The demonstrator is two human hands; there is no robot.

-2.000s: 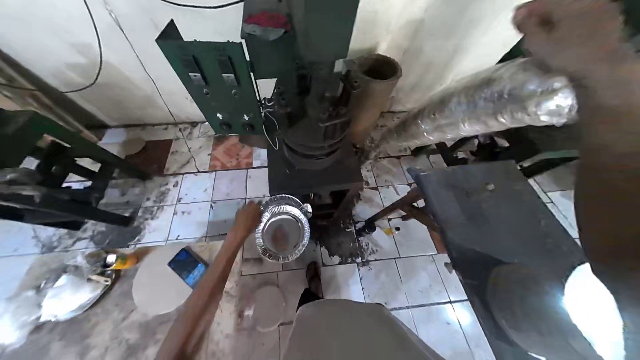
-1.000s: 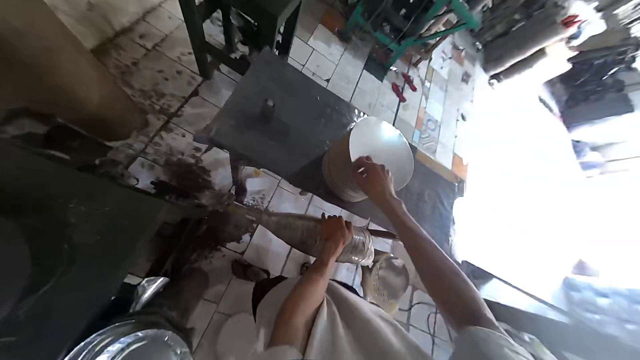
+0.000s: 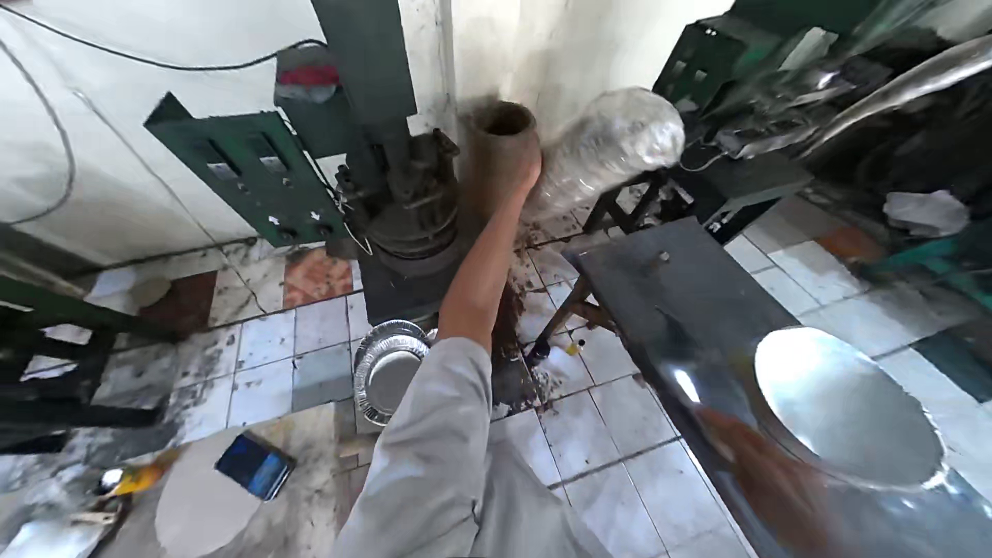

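My left hand (image 3: 530, 167) reaches up to a tall brown hollow cylinder (image 3: 504, 143) against the wall and lies against its right side; its fingers are mostly hidden. Just right of it leans a thick roll wrapped in clear plastic (image 3: 620, 143). A blurred brown shape, apparently my right hand or forearm (image 3: 771, 480), is over the dark table beside a thick round stack with a shiny metal top (image 3: 849, 407); its fingers cannot be made out. Left of my left forearm, crimped foil pans (image 3: 394, 378) stand at the foot of a green press machine (image 3: 411, 209).
A green control panel (image 3: 252, 170) with levers stands left of the press. The dark metal table (image 3: 682, 271) is at right. A phone (image 3: 255, 465) lies on a round pale disc (image 3: 201, 504) at lower left. Loose cables hang along the wall. Dark stains mark the tiled floor.
The view has swung from the table back to the press. My left hand, which held a plastic-wrapped roll one second ago, is now at the brown cylinder, and the roll leans beside it.
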